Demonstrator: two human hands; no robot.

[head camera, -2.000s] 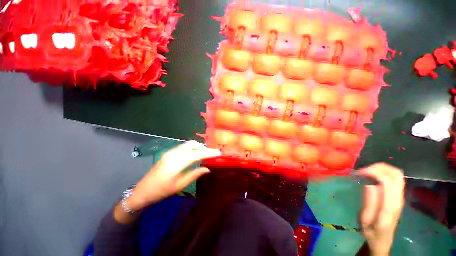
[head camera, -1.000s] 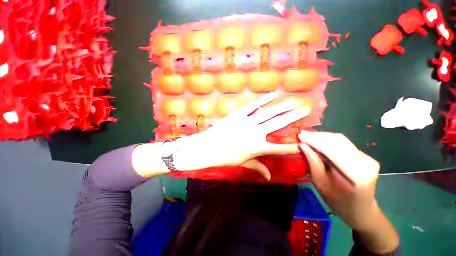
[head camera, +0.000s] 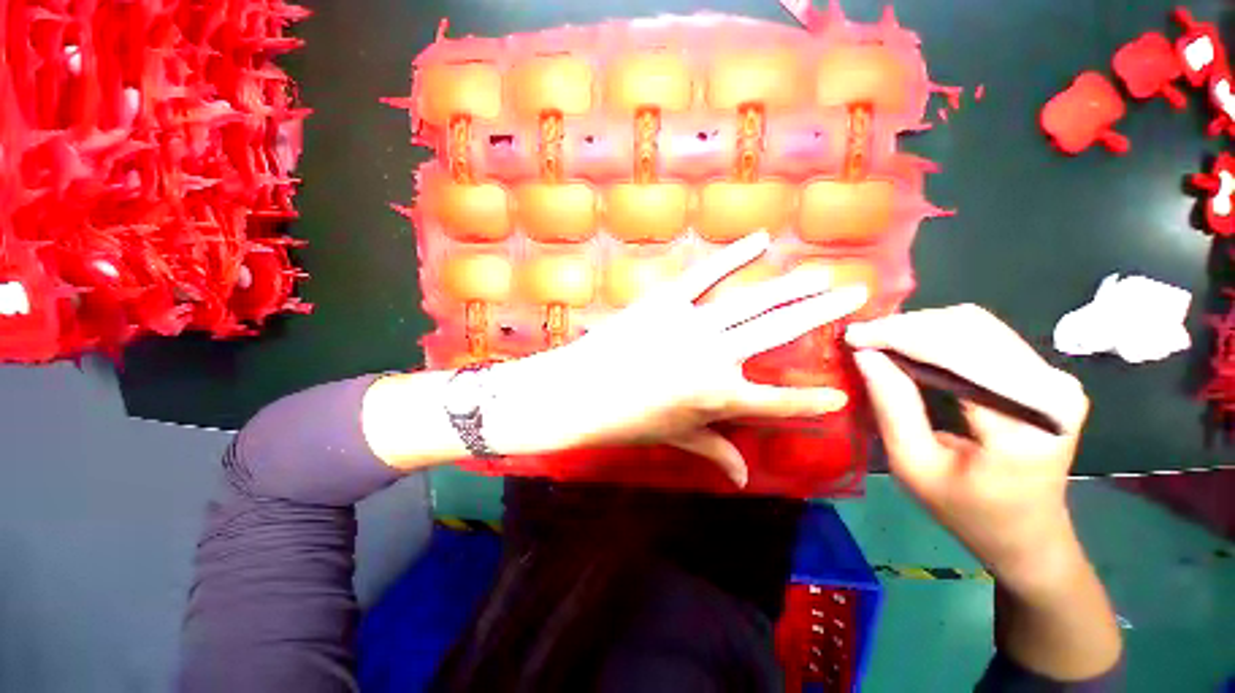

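Note:
The moulded sheet [head camera: 647, 210] lies flat near the bench's front edge, orange-red and glossy, with rows of rounded shapes, small dark marks and a ragged fringe. My left hand [head camera: 650, 359] rests flat on its lower part, fingers spread, holding nothing and covering several shapes. My right hand [head camera: 982, 420] is at the sheet's lower right edge and holds a thin black tool [head camera: 978, 390] like a pen. The tool's tip is hidden by my fingertips.
A shaggy red sheet pile [head camera: 149, 176] stands at left. A white wipe [head camera: 1127, 318] lies at right. Loose red parts [head camera: 1084, 114] lie at upper right, some with white. A blue crate [head camera: 837, 596] with red pieces is below the bench edge.
First both hands were at the sheet's lower edge. Then my left hand came flat onto the sheet and my right hand brought the black tool to it. Since then my right hand has shifted slightly right.

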